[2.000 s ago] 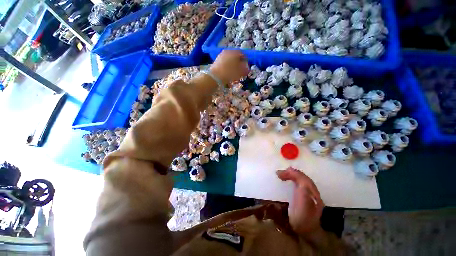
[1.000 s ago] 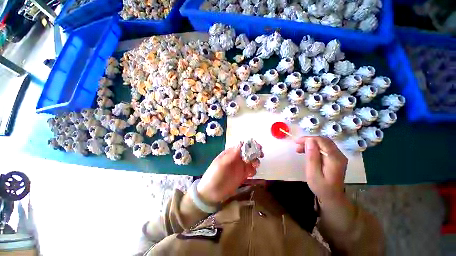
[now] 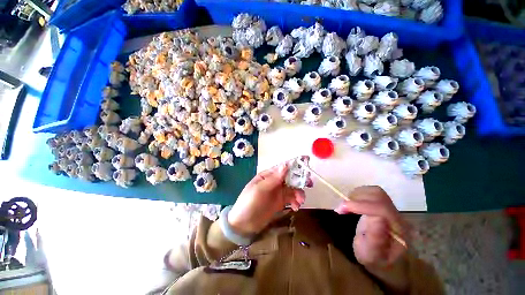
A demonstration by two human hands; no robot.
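My left hand [image 3: 262, 199] holds a grey-white knobbly part [image 3: 297, 173] between its fingertips, over the left edge of the pale sheet [image 3: 368, 178]. My right hand [image 3: 374, 222] holds a thin tan stick [image 3: 330, 185], whose far tip is at the upper side of that part. Whether the tip touches it is hard to tell. A small red disc [image 3: 323, 148] lies on the sheet just beyond the held part. The held part's underside is hidden by my left fingers.
A loose heap of grey-orange parts [image 3: 196, 86] lies centre-left. Rows of grey-white hollow parts [image 3: 386, 121] stand at right, some on the sheet. Greyer parts [image 3: 103, 152] stand at far left. Blue bins [image 3: 80, 72] edge the table.
Since one second ago, the stick's tip has moved from the red disc to the held part. Earlier, my left hand was reaching to the back and my right hand was over the sheet.
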